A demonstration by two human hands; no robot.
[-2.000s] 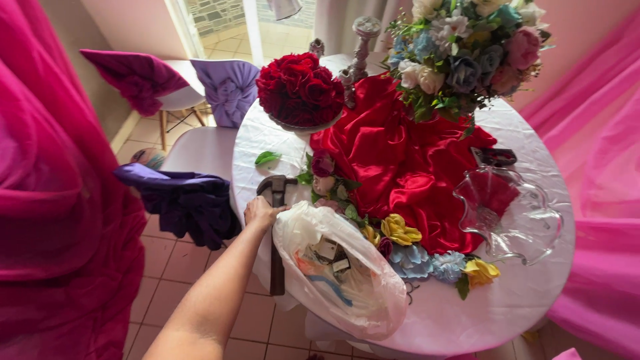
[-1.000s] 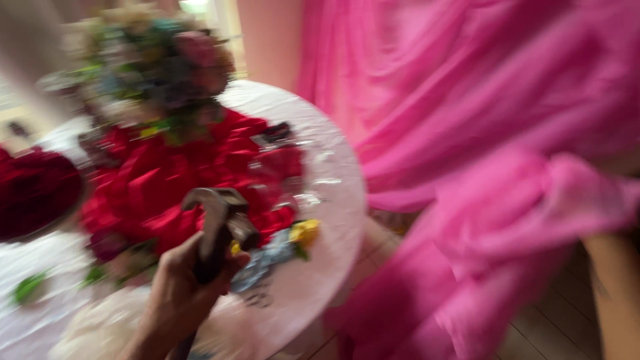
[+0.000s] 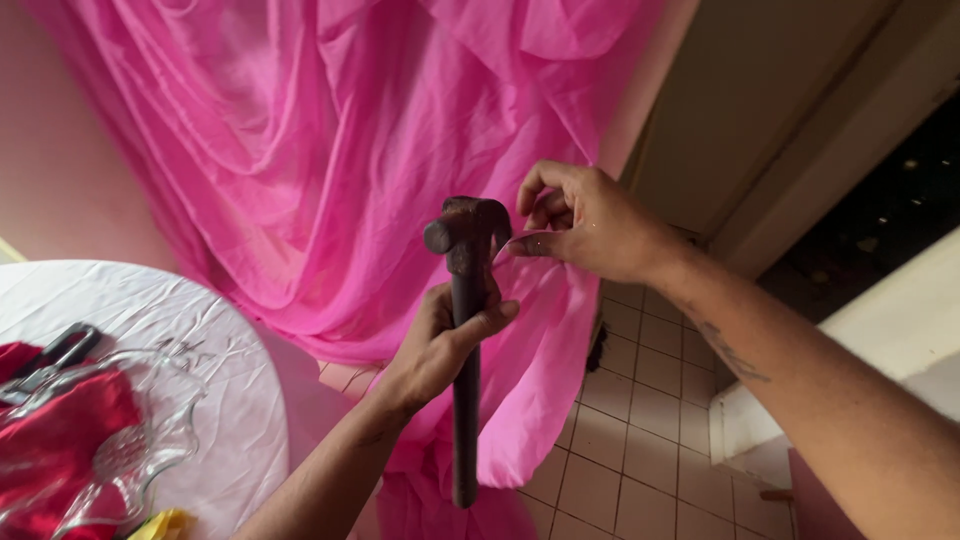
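My left hand [image 3: 442,345] is closed around the dark handle of a claw hammer [image 3: 466,315], which stands upright with its head at the top. Just right of the hammer's head, my right hand [image 3: 574,221] pinches an edge of pink fabric [image 3: 420,150] between thumb and fingers. The fabric hangs in loose folds against the wall and falls to the floor behind both hands. Its gathered lower part lies below the hammer. Whether my left fingers also hold some of the cloth cannot be told.
A round table with a white cloth [image 3: 247,390] stands at the left, bearing a clear glass dish with a wavy rim [image 3: 191,442], red satin [image 3: 67,450], a dark object and a yellow flower [image 3: 165,523]. Tiled floor [image 3: 637,450] and a doorway with a pale frame lie at the right.
The view has swung right, from the table to the wall drape. My left hand, at the hammer on the table two seconds ago, now holds it raised. My right hand has come in at the fabric.
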